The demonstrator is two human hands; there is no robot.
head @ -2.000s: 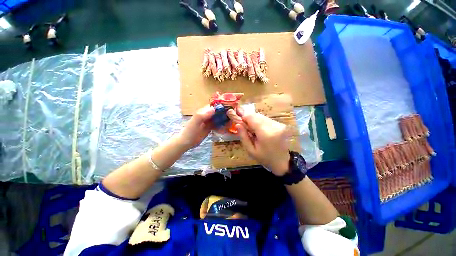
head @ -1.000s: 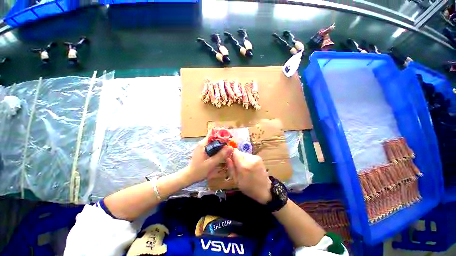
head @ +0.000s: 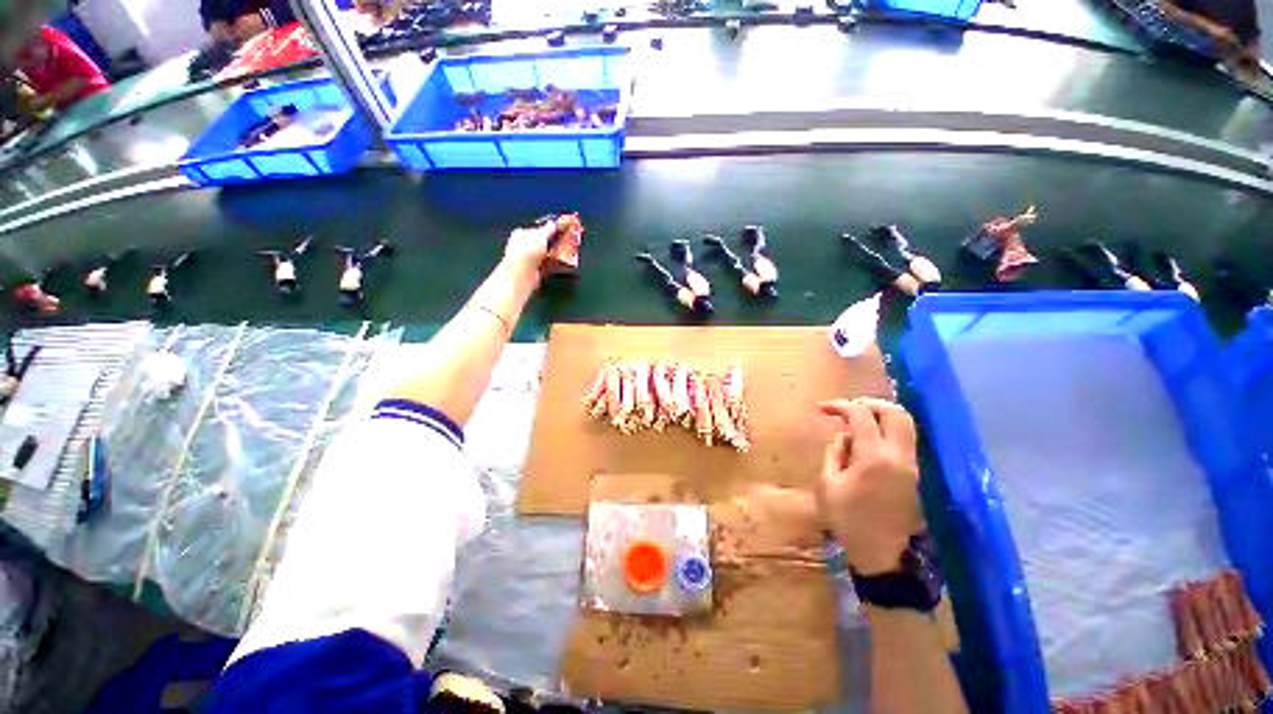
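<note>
My left hand [head: 529, 248] is stretched out over the green belt, its fingers on a red-brown figure part [head: 566, 246] with a dark end. My right hand [head: 871, 472] is over the right edge of the cardboard, fingers partly curled and apart, with nothing visible in it. A row of pink-red striped limb parts [head: 670, 400] lies on the large cardboard sheet [head: 559, 467]. On the smaller speckled cardboard pad [head: 775, 635], a clear square pad [head: 607, 533] carries an orange cap [head: 645, 566] and a smaller blue-violet cap [head: 693, 571].
A white dropper bottle [head: 856, 329] lies at the cardboard's upper right corner. The blue parts bin [head: 961, 467] stands at right. Black-and-cream parts [head: 687, 278] and another red-brown part [head: 1008, 244] lie along the belt. Blue trays [head: 510, 151] and people stand beyond; plastic sheeting [head: 210, 460] covers the left.
My left hand has moved from the pad out to the belt with the red-brown part. My right hand has moved right, uncovering the caps. The view has tilted up.
</note>
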